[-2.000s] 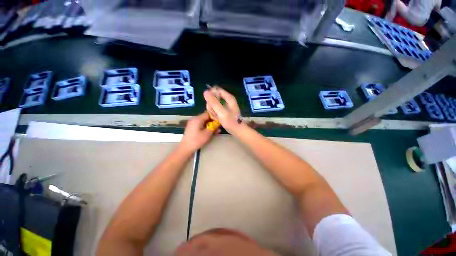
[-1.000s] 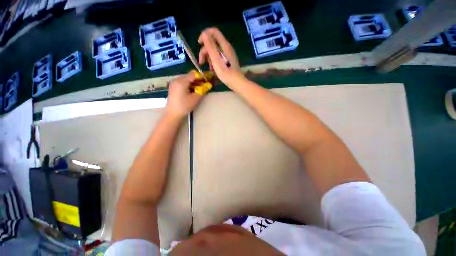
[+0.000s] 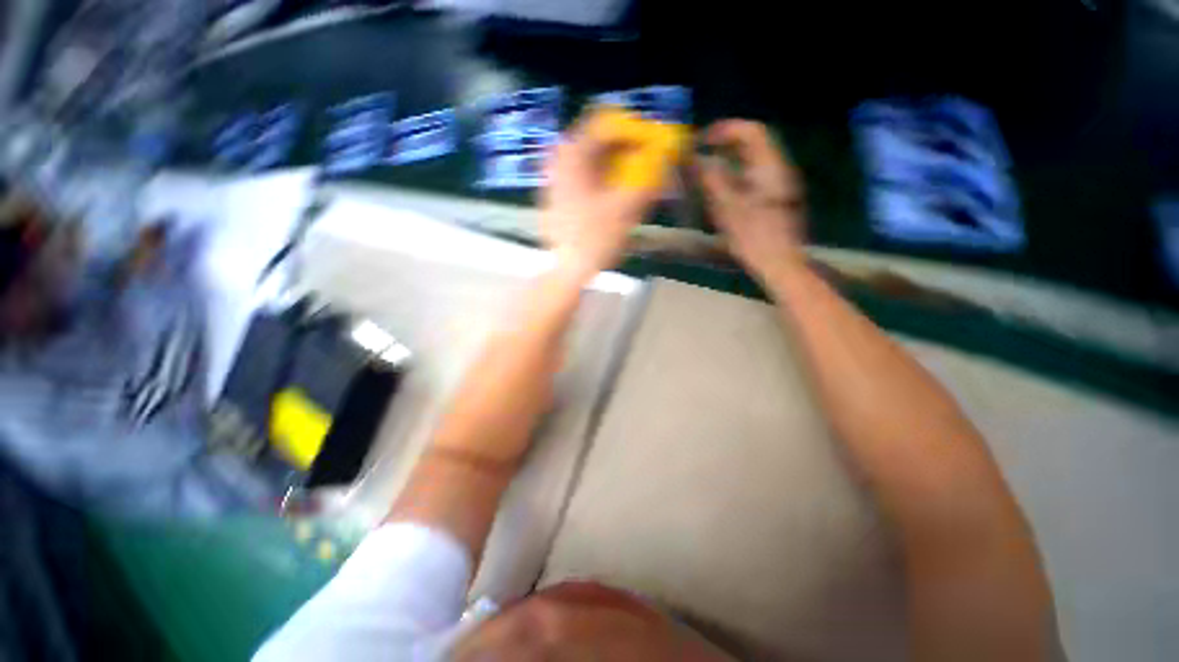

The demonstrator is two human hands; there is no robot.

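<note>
My left hand (image 3: 601, 181), with bright yellow finger cots (image 3: 637, 146) on its fingertips, is raised over the belt's near edge, in front of a light-blue housing (image 3: 662, 101). My right hand (image 3: 750, 188) is just to its right with the fingers bent. Both hands are blurred, and I cannot tell whether either holds a tool or part. A larger blurred blue housing pair (image 3: 937, 172) lies on the dark belt to the right of my hands.
More blue housings (image 3: 520, 136) lie along the belt to the left. The worn metal rail (image 3: 485, 213) runs in front of it. Beige sheets (image 3: 724, 427) cover the bench. A black box (image 3: 317, 395) with a yellow label stands at the left, beside a person's striped clothing (image 3: 162, 362).
The view has swung left and blurred. My left hand has risen from the rail to over the belt, and my hands have moved slightly apart. The thin metal strip no longer shows clearly.
</note>
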